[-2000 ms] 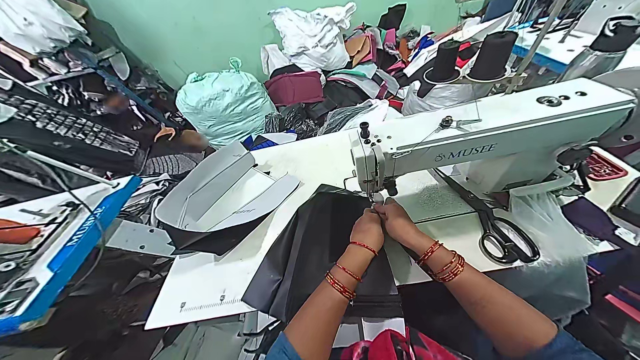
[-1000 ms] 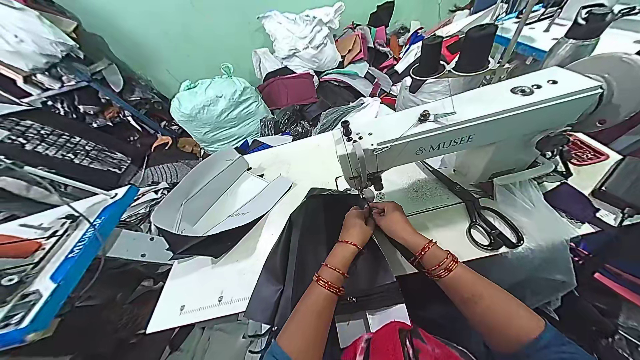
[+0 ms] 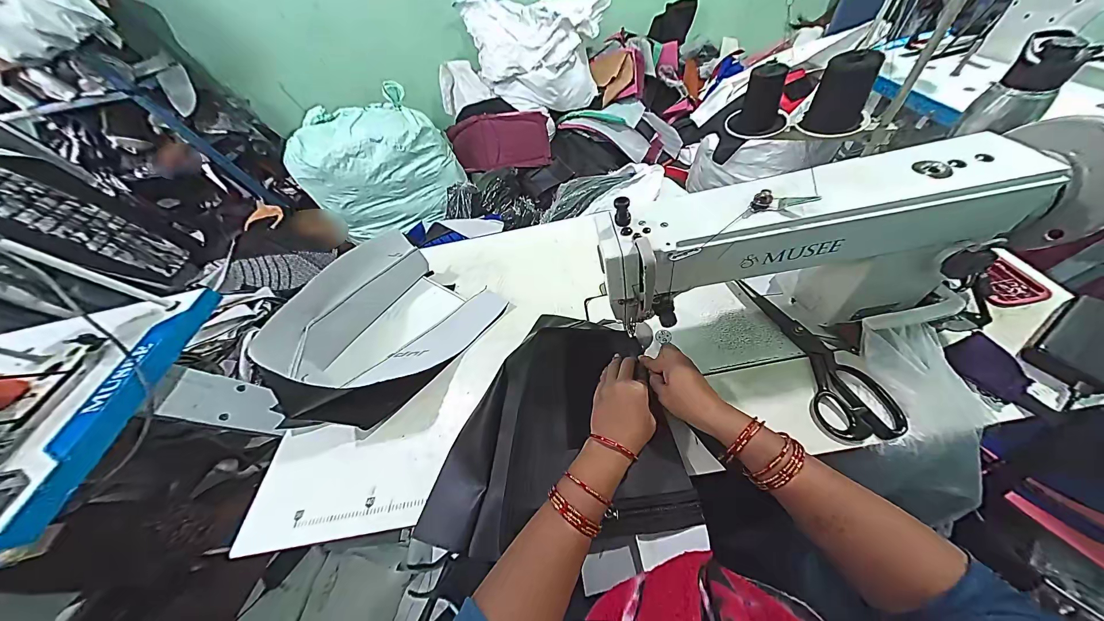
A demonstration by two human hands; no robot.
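A Musee sewing machine [image 3: 828,237] reaches across from the right, its needle and presser foot [image 3: 634,323] over the top edge of a black fabric piece [image 3: 552,423]. My left hand [image 3: 623,405] lies on that piece just below the foot, fingers bent at its edge. Close against it, my right hand [image 3: 686,390] pinches the fabric edge beside the foot. The fabric hangs down over the table's front edge, and a zipper-like strip crosses its lower part. Black-handled scissors [image 3: 849,401] lie on the table right of my right hand.
A curved grey-and-black panel [image 3: 371,328] stands on the white table [image 3: 345,509] at left. Behind are a pale green bag [image 3: 375,164], a scrap heap [image 3: 500,142] and black thread cones [image 3: 845,90]. A blue-edged machine [image 3: 129,414] is at far left, clear plastic [image 3: 923,388] at right.
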